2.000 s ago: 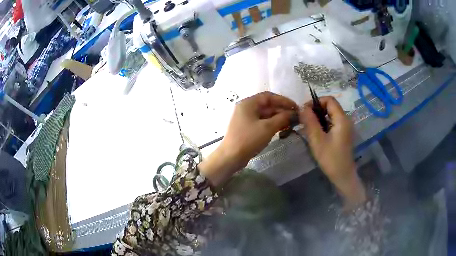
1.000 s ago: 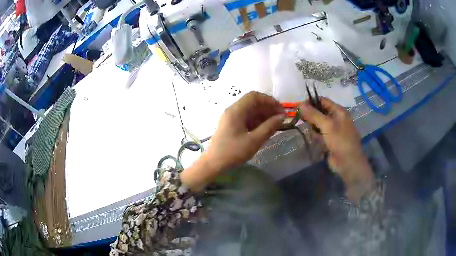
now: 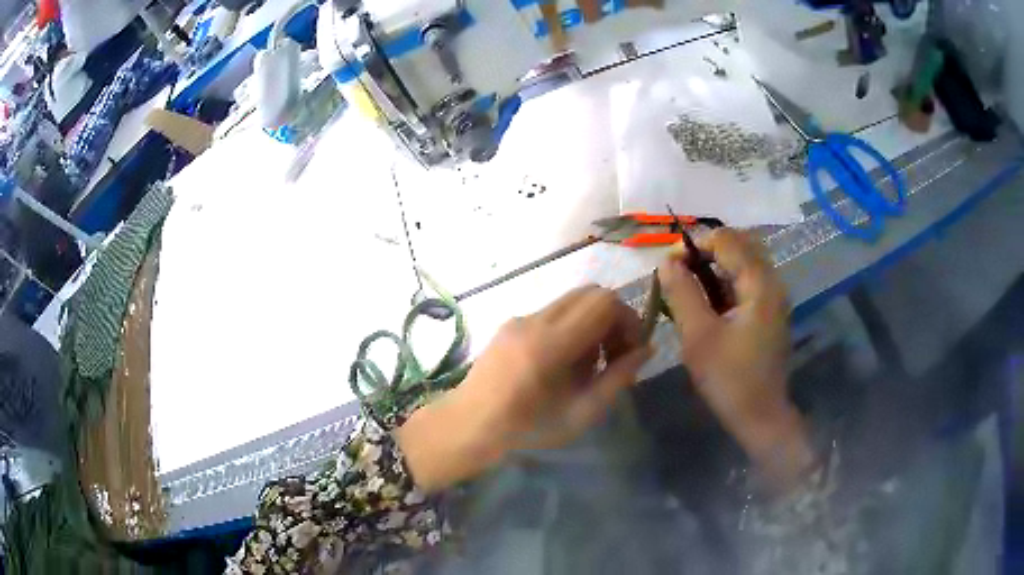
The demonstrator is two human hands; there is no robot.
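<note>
My left hand [image 3: 550, 371] is pinched on a short green strap [image 3: 654, 308] above the table's front edge. My right hand [image 3: 730, 320] meets the strap's upper end and also holds dark tweezers [image 3: 698, 256], points up. Orange thread snips [image 3: 651, 238] lie on the table just behind my right hand, with a thin dark rod [image 3: 522, 271] to their left. Green straps curl in loops [image 3: 410, 357] beside my left wrist. Tiny metallic pieces [image 3: 719, 144] lie piled on white paper [image 3: 651, 169]. A blurred green garment [image 3: 561, 483] is below my hands.
Scissors with blue loops [image 3: 856, 185] lie at the right. The white sewing machine [image 3: 449, 67] stands at the back. Green cut panels [image 3: 121, 286] hang over brown taped cardboard [image 3: 135, 393] at the left edge. A grey marked strip [image 3: 264, 461] edges the table.
Both hands have moved down toward the table's front edge. The orange snips, earlier largely hidden behind the hands, now show more fully, and the rod is uncovered.
</note>
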